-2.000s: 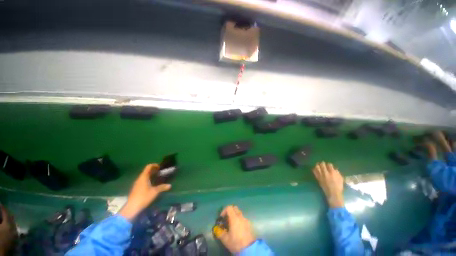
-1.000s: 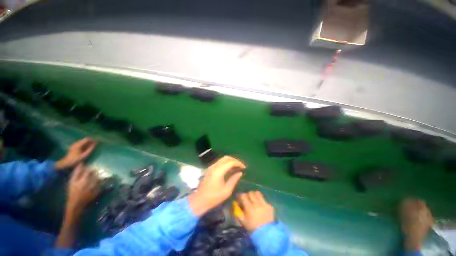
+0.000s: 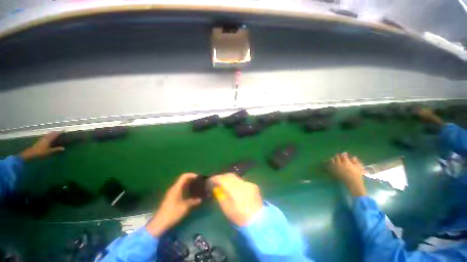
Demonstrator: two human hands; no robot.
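Observation:
My left hand (image 3: 176,203) holds a black unit (image 3: 198,187) upright at the near edge of the belt. My right hand (image 3: 238,197) is against the unit's right side and holds a yellow-handled tool (image 3: 220,193); the tool's tip is hidden or blurred. Another black unit (image 3: 239,168) lies on the belt just behind my right hand, partly covered by it. Small glossy black parts (image 3: 204,246) lie heaped on the worktop below my hands.
More black units (image 3: 281,156) lie along the green belt (image 3: 153,153). Another person's hand (image 3: 348,171) rests at the belt edge on the right, beside a white sheet (image 3: 391,174). Other hands reach in at far left (image 3: 43,146) and far right (image 3: 429,116).
My left hand has taken hold of a black unit. My right hand has come up from the worktop with the yellow tool to meet it. The camera view has swung back left.

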